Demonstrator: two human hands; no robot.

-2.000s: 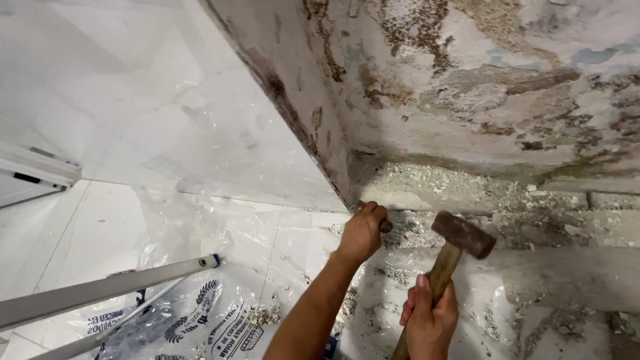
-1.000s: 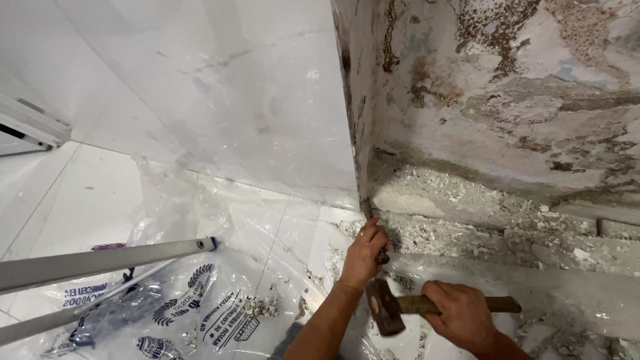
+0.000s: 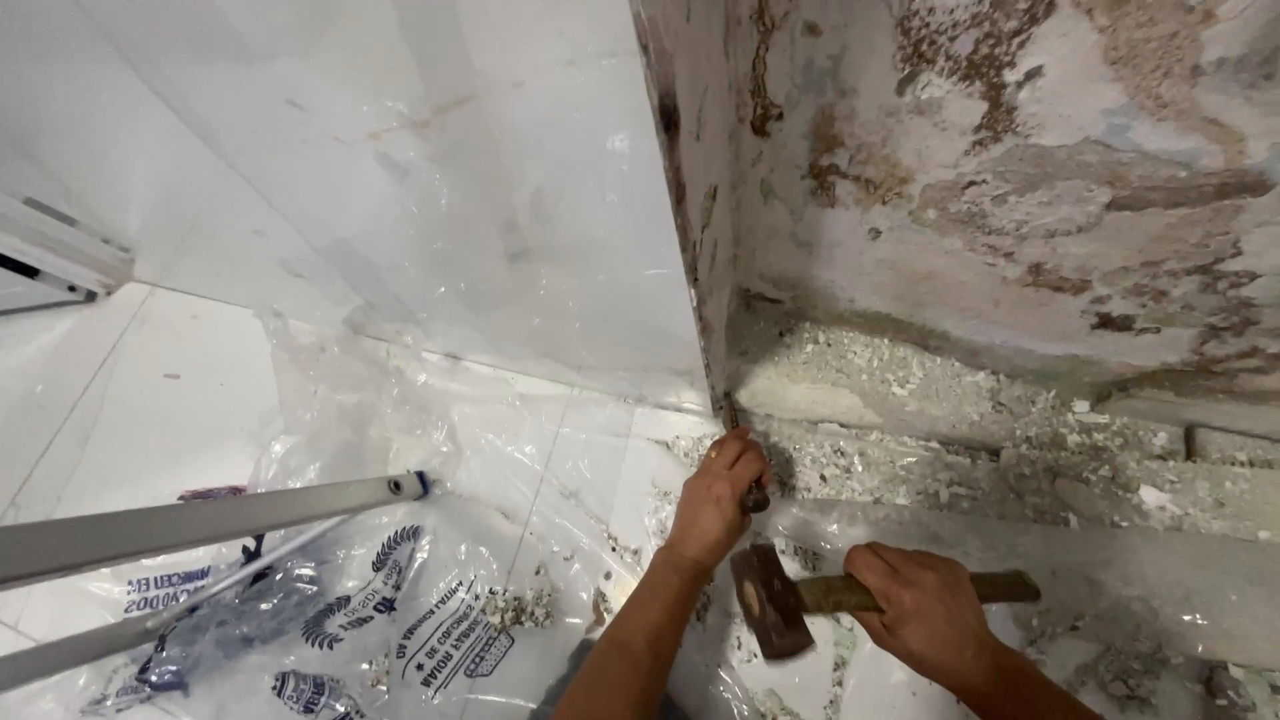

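A chisel [image 3: 757, 497] is gripped in my left hand [image 3: 717, 497], its tip at the bottom corner where the edge of the white wall panel [image 3: 540, 220] meets the floor ledge. My right hand [image 3: 920, 612] holds the wooden handle of a club hammer [image 3: 772, 602]. The dark hammer head is just below the chisel's butt end and looks apart from it. Behind my hands rises a wall [image 3: 1000, 200] with peeling, stained plaster.
Plaster rubble [image 3: 900, 380] covers the ledge at the wall's foot. Printed clear plastic sheeting [image 3: 440, 620] lies over the white floor tiles [image 3: 180, 390]. Metal legs [image 3: 250, 522], perhaps of a ladder, reach in from the left.
The hammer has swung from upright to lying sideways, its head now on the left near the chisel. My left hand stays at the panel's corner. The view has shifted left.
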